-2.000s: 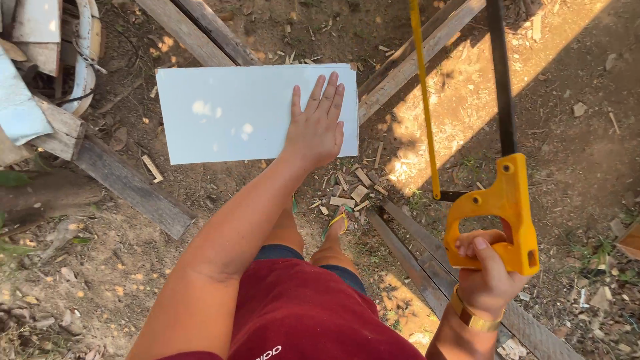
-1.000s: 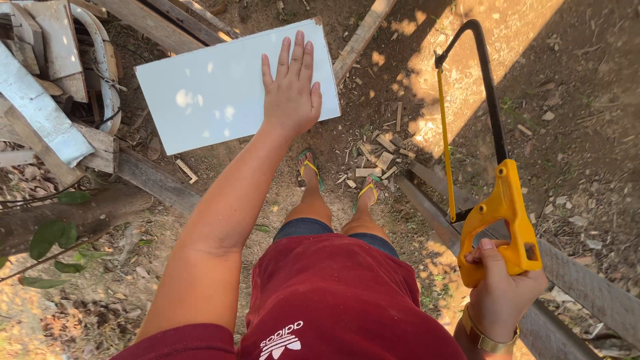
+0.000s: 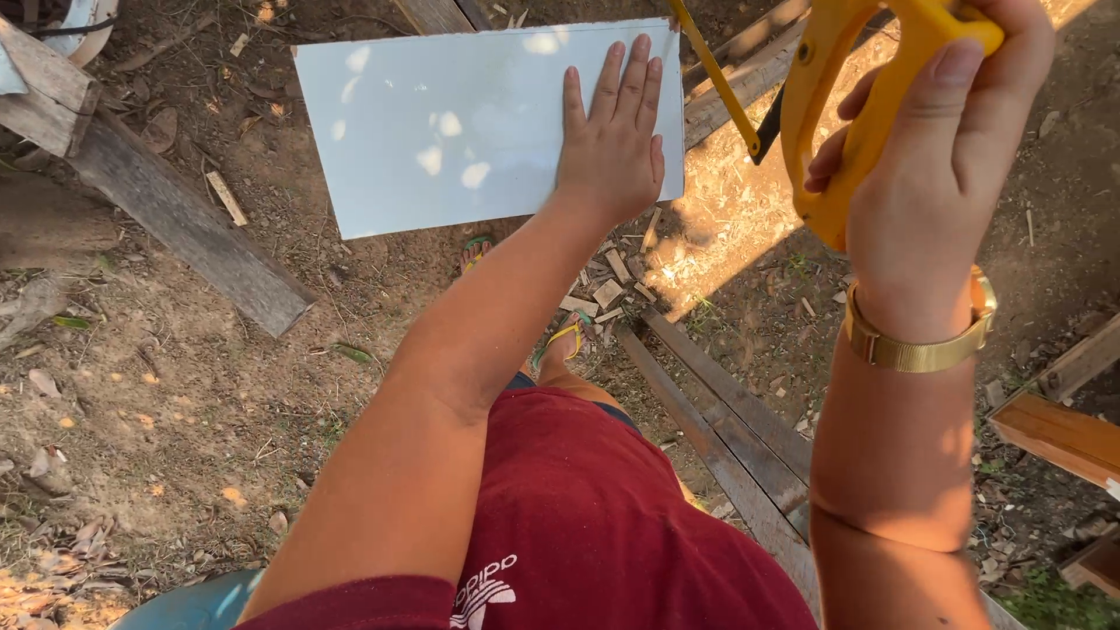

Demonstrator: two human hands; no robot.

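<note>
A white rectangular board (image 3: 420,131) lies across wooden beams, dappled with spots of light. My left hand (image 3: 612,140) rests palm down near its right end, fingers a little apart, holding nothing. My right hand (image 3: 936,149) is closed around the yellow handle of a hacksaw (image 3: 814,114), to the right of the board. The saw's yellow blade (image 3: 717,79) slants up to the board's top right corner; whether it touches the board I cannot tell. The rest of the saw frame is beyond the top edge of the view.
Weathered planks (image 3: 192,219) lie at the left, and long wooden boards (image 3: 717,429) run along the ground at the lower right. Small wood offcuts (image 3: 606,293) are scattered near my feet. An orange-brown timber piece (image 3: 1059,433) juts in at the right, a blue-green object (image 3: 188,604) at the bottom left.
My right hand has brought the hacksaw up and closer to the board's right end. The left hand stays flat on the board. The view has shifted.
</note>
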